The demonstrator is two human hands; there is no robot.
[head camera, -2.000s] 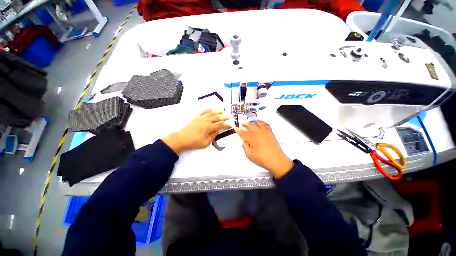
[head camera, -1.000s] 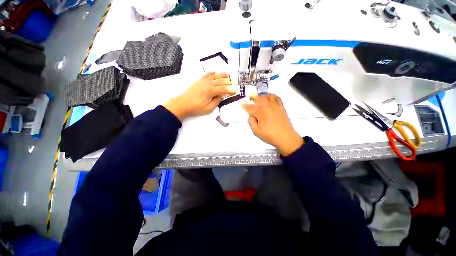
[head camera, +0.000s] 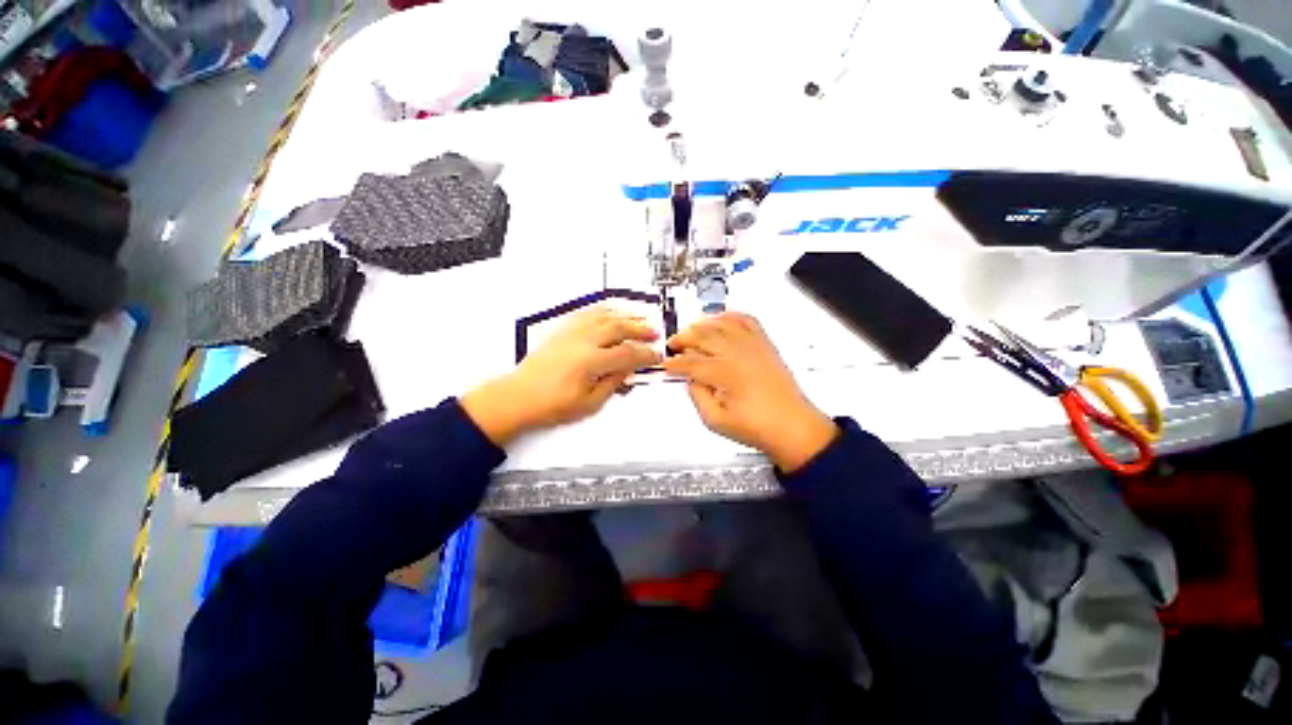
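A white template with a black fabric border (head camera: pixel 567 307) lies flat at the sewing machine's needle area. Its angled black edge shows to the left of the presser foot (head camera: pixel 672 276). My left hand (head camera: pixel 574 371) lies palm down on it, fingertips just in front of the foot. My right hand (head camera: pixel 740 380) is to the right, its fingertips close to the left ones, pressing at the work's right edge. The front part of the piece is hidden under my hands. The thread and the needle tip are too small to tell.
A black lining stack (head camera: pixel 276 411) and two grey woven stacks (head camera: pixel 276 295) (head camera: pixel 421 215) lie at left. A black phone-like rectangle (head camera: pixel 874 307) and red-and-orange scissors (head camera: pixel 1102 414) lie at right. Fabric scraps (head camera: pixel 556 64) are behind. A ruler edge (head camera: pixel 624 486) runs along the front.
The black-bordered piece has turned, and more of its edge shows left of the foot. Both hands stay at the foot on the work. The camera view has tilted down and back up.
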